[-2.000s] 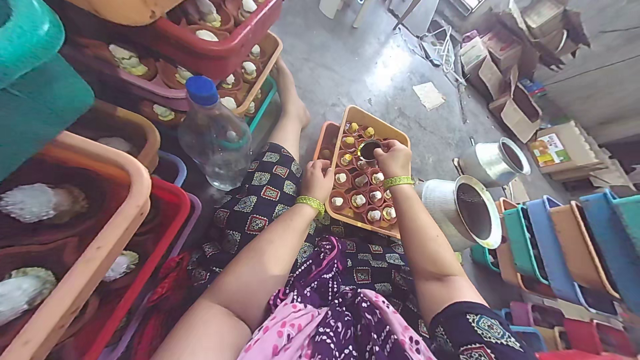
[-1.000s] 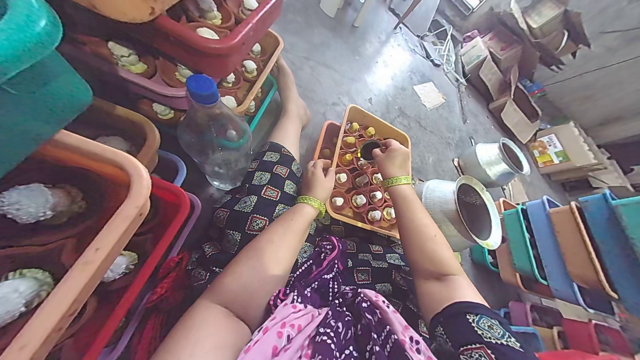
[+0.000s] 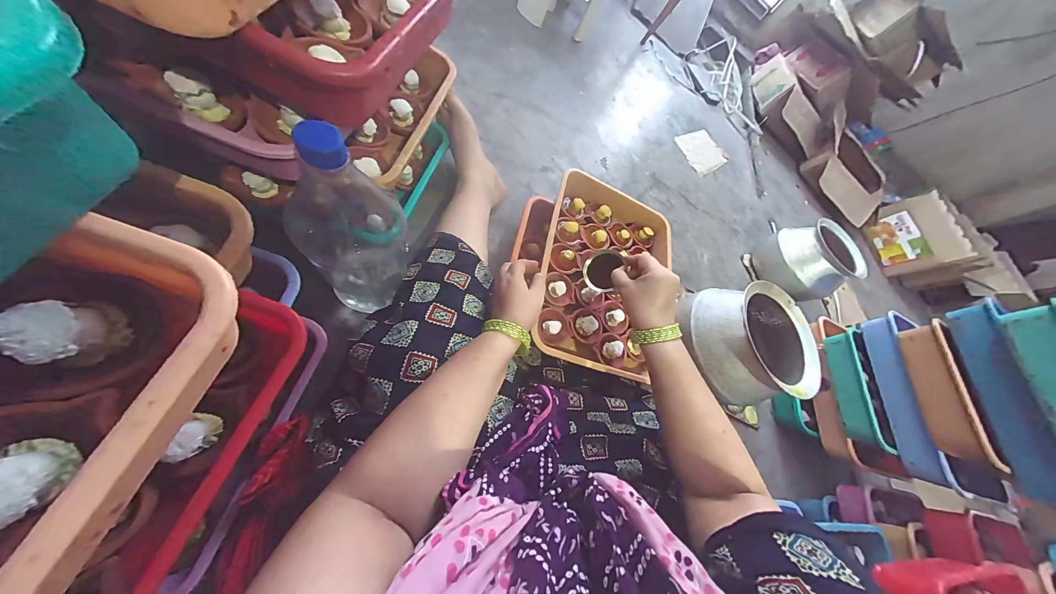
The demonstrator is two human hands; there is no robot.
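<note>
An orange plastic tray (image 3: 660,227) rests by my lap, filled with small clay cups. Yellow-topped wicks or tips stand in the cups of its far part, white ones (image 3: 557,289) in the near part. My right hand (image 3: 648,289) grips a small dark-looking round cup (image 3: 605,270) by its rim and holds it over the middle of the tray. What is in the cup is too dark to tell. My left hand (image 3: 518,293) holds the tray's left rim. Beneath, a second reddish tray (image 3: 535,223) shows at the left.
Two metal pots (image 3: 726,346) (image 3: 813,257) stand at the right. A clear plastic bottle (image 3: 346,223) with a blue cap is at the left, beside stacked trays (image 3: 206,272) of clay cups. More stacked coloured trays (image 3: 940,396) lie at the right. Cardboard boxes (image 3: 916,235) and a paper (image 3: 701,153) are on the floor.
My right hand and the small cup have moved slightly down over the tray, toward me. My left hand stays at the tray's left edge.
</note>
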